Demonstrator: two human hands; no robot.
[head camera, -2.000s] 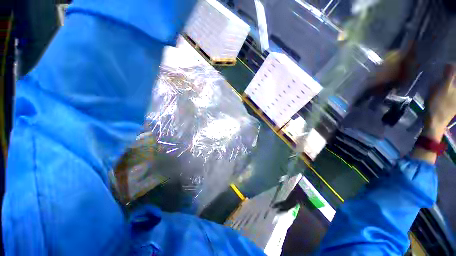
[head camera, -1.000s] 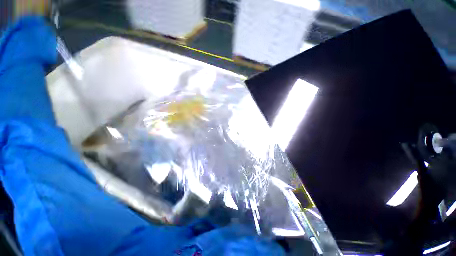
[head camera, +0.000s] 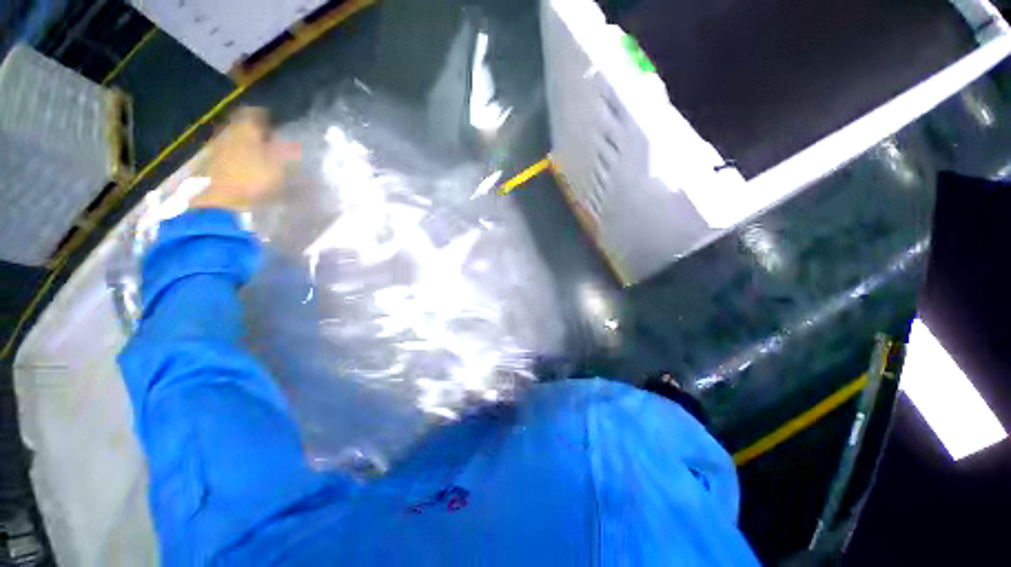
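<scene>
Crinkled clear plastic film (head camera: 410, 277) spreads in front of me and reflects the lights strongly. My left hand (head camera: 244, 161), bare and blurred, is at the film's upper left edge, with the blue sleeve reaching up to it. Whether its fingers hold the film cannot be told. My right hand is out of the picture. A glossy black panel (head camera: 942, 465) with a bright light reflection is cut off at the lower right.
A white foam box (head camera: 765, 199) with black contents and a green patch stands at the upper right. White stacks (head camera: 55, 150) on wooden pallets stand at the upper left. A pale surface (head camera: 78, 443) lies at the left. The dark green floor (head camera: 765, 299) has yellow lines.
The view has turned, bringing the foam box into sight and moving the black panel to the lower right edge. My left hand now shows over the film; the right hand, seen two seconds ago, is out.
</scene>
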